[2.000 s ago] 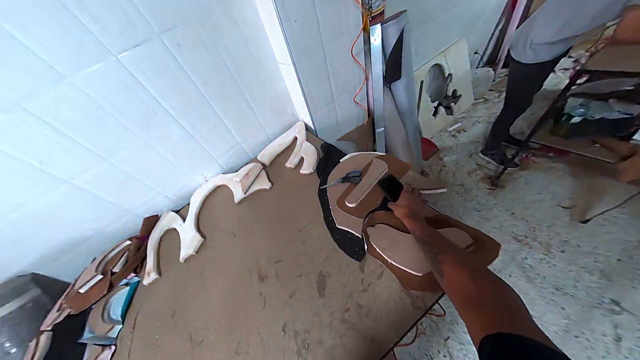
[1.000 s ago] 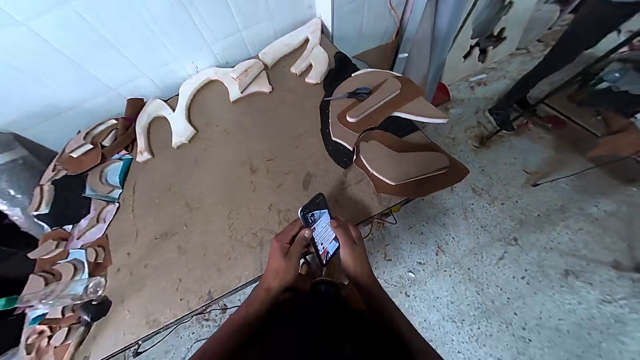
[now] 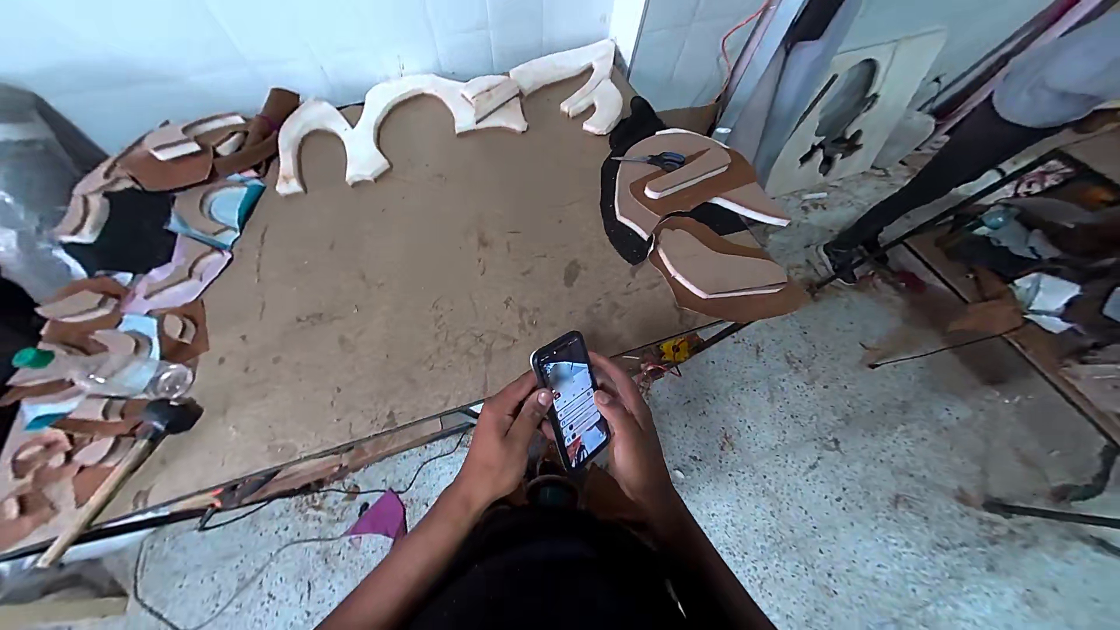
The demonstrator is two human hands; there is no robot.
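Observation:
A smartphone [image 3: 573, 402] with its screen lit is held upright between both hands at the table's near edge. My left hand [image 3: 507, 429] grips its left side, thumb on the edge. My right hand [image 3: 628, 420] holds the right side, thumb by the screen. Beyond them, at the table's right end, lie brown leather-like pieces with foam pads [image 3: 717, 262], and scissors [image 3: 661, 160] rest on the upper one. White curved foam pieces [image 3: 416, 92] run along the wall side of the brown tabletop [image 3: 437, 254].
At left lie many padded cut pieces [image 3: 188, 214], a plastic bottle [image 3: 131, 374] and a wooden-handled hammer or mallet [image 3: 114, 490]. A person [image 3: 954, 157] stands at right beside another cluttered table [image 3: 1050, 262]. Cables [image 3: 289, 542] trail below the near edge.
Two seconds ago my right hand was by the padded pieces at the table's right end, with a dark object. The phone is now between both hands at the near edge. The view has turned.

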